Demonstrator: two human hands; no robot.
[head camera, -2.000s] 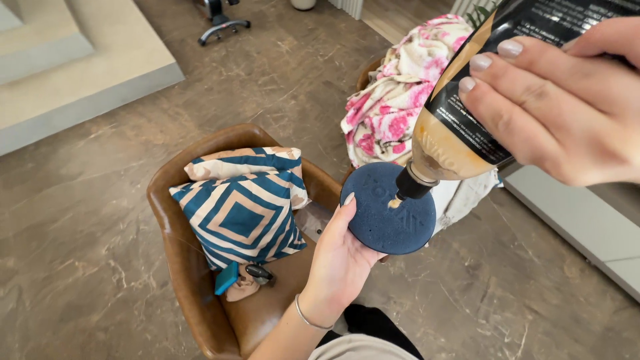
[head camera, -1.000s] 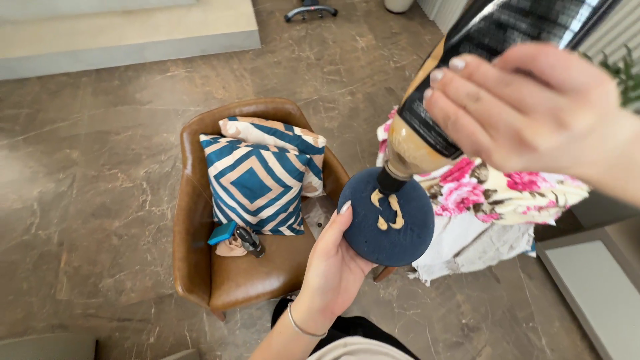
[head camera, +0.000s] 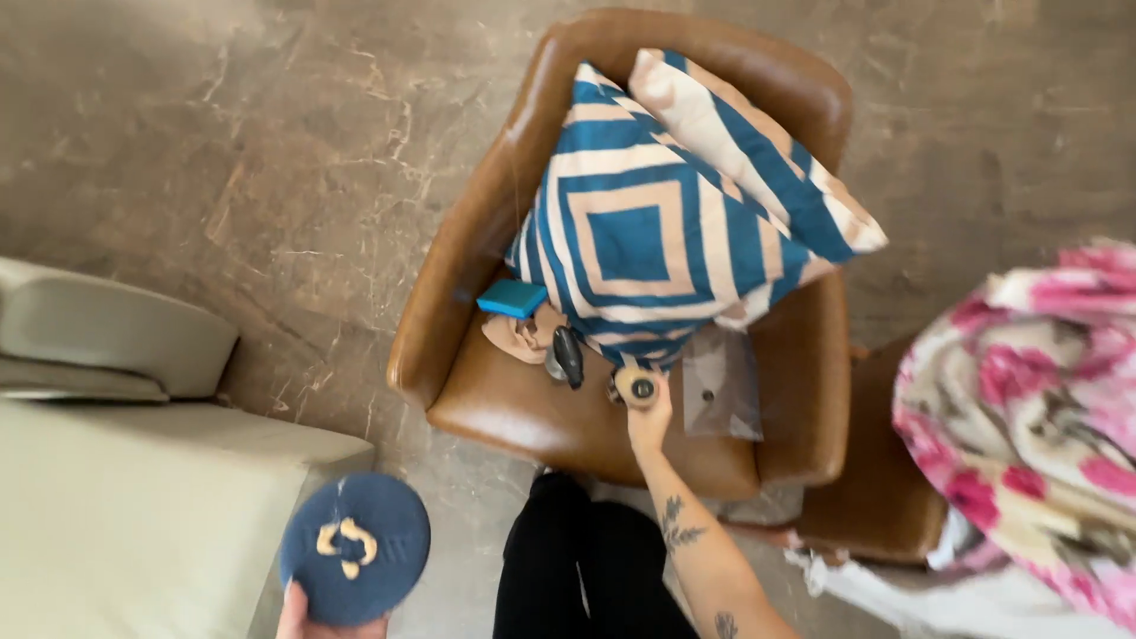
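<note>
At the lower left, my left hand (head camera: 306, 617) holds a round dark-blue applicator pad (head camera: 382, 541) by its lower edge, with a broken ring of beige cream (head camera: 351, 568) on its face. My right hand (head camera: 652, 422) grips a bottle (head camera: 635, 386), seen from its nozzle end, low over the brown leather armchair seat (head camera: 524, 426). Just left of the bottle lie a small black-handled item (head camera: 568, 357), a crumpled beige cloth (head camera: 512, 342) and a blue sponge block (head camera: 512, 298). A clear plastic bag (head camera: 723, 390) rests on the seat to the right of the bottle.
Two blue, white and peach patterned cushions (head camera: 630, 231) lean against the chair's back. A pale green sofa (head camera: 133, 515) stands at the left. Floral fabric (head camera: 1021, 382) and white cloth (head camera: 905, 595) cover part of another brown leather seat (head camera: 874, 479) at the right. The floor (head camera: 293, 177) is marbled brown.
The bottle has left the pad, and my right hand has lowered it to the chair seat. My left hand holds the pad farther left. The view has shifted strongly toward the armchair.
</note>
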